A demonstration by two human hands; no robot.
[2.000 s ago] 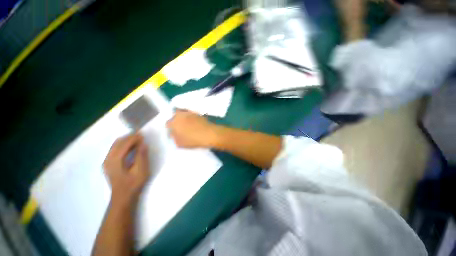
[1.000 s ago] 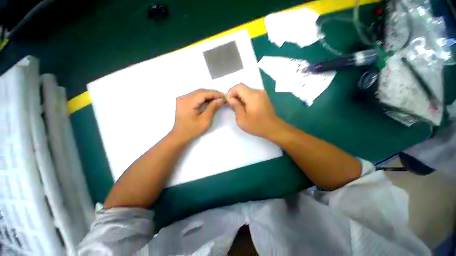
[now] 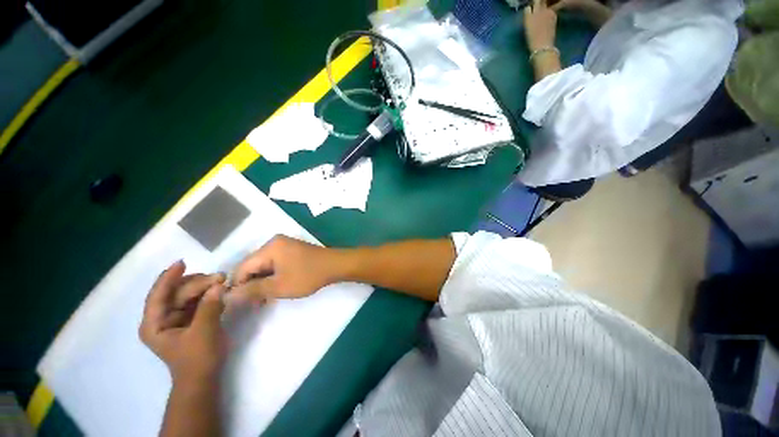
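My left hand (image 3: 190,320) and my right hand (image 3: 278,271) meet at the fingertips above the white foam sheet (image 3: 299,337). A tiny pale glint (image 3: 225,280) shows between the fingertips; what it is, and which hand holds it, I cannot tell. The grey mesh-like square sheet (image 3: 214,218) lies on the foam sheet's far end, beyond my hands. No black housing can be made out in either hand.
The glue dispensing syringe (image 3: 363,143) rests with its tip on speckled wiping paper (image 3: 328,187), its hose (image 3: 330,64) looped behind. A speckled white cover (image 3: 436,128) bears a dark stick (image 3: 457,109). Another person's white sleeve (image 3: 632,94) is at upper right.
The view has turned, so the bench slants and another person shows at right. The foam trays have left the picture at left. My hands are still together at the fingertips.
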